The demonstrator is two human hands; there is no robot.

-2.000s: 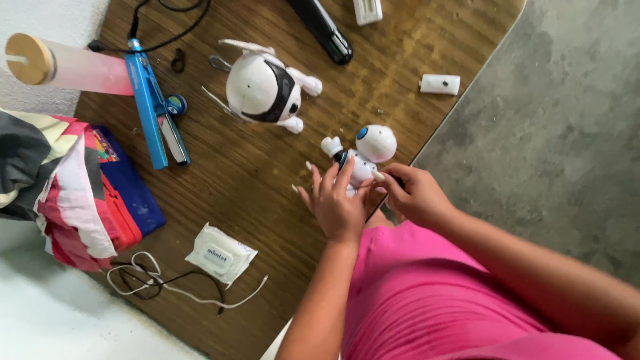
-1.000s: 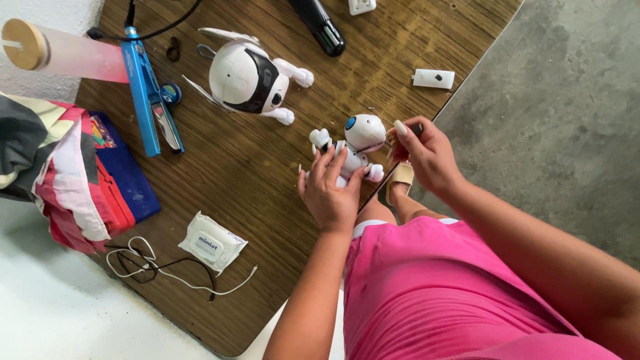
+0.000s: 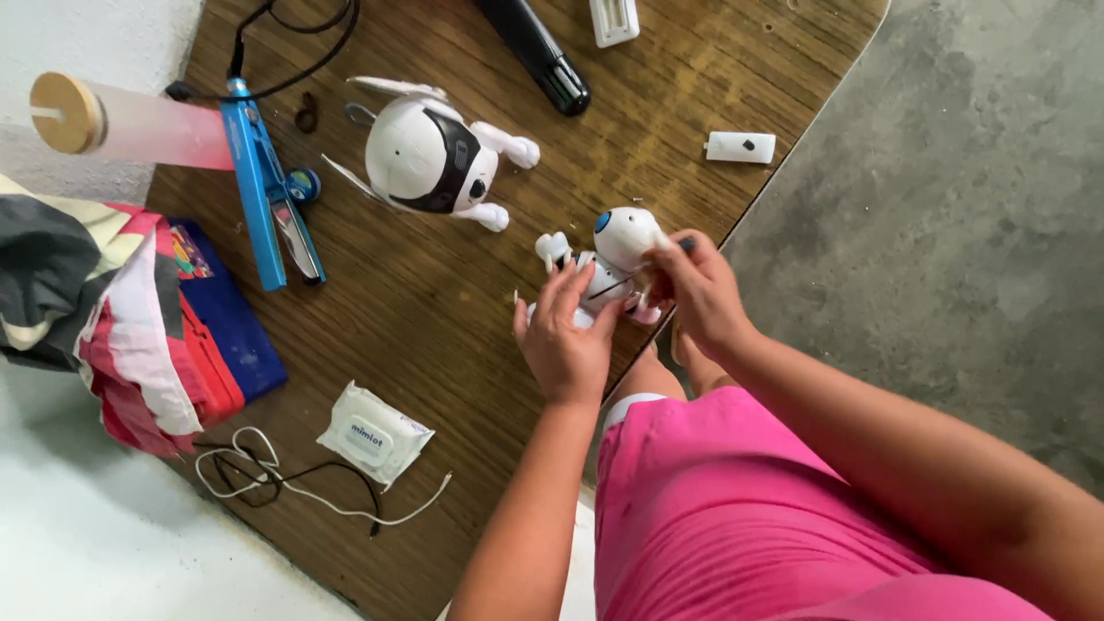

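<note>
A small white toy robot figure (image 3: pixel 628 237) with a blue round patch on its head lies on the wooden table close to its edge. My left hand (image 3: pixel 565 336) grips its body from the near side. Between the fingers of my right hand (image 3: pixel 699 280) is a thin screwdriver (image 3: pixel 614 286), its dark shaft lying across the toy's body; whether the tip sits in a screw is too small to tell. A larger white toy robot dog (image 3: pixel 410 159) with a black visor stands up and to the left. Near the table's right edge lies a white plastic cover (image 3: pixel 740 147).
Around them on the table (image 3: pixel 448 345) are a blue hair straightener (image 3: pixel 252 185), a pink bottle (image 3: pixel 164 125), a wipes pack (image 3: pixel 376 435), a white cable (image 3: pixel 323 493), a black device (image 3: pixel 539 56), a white plastic piece (image 3: pixel 614 19) and cloth (image 3: pixel 129 345) over a blue-red case.
My right hand, slightly away from the toy's body one second ago, is now back over it with the screwdriver. My left hand stays on the toy.
</note>
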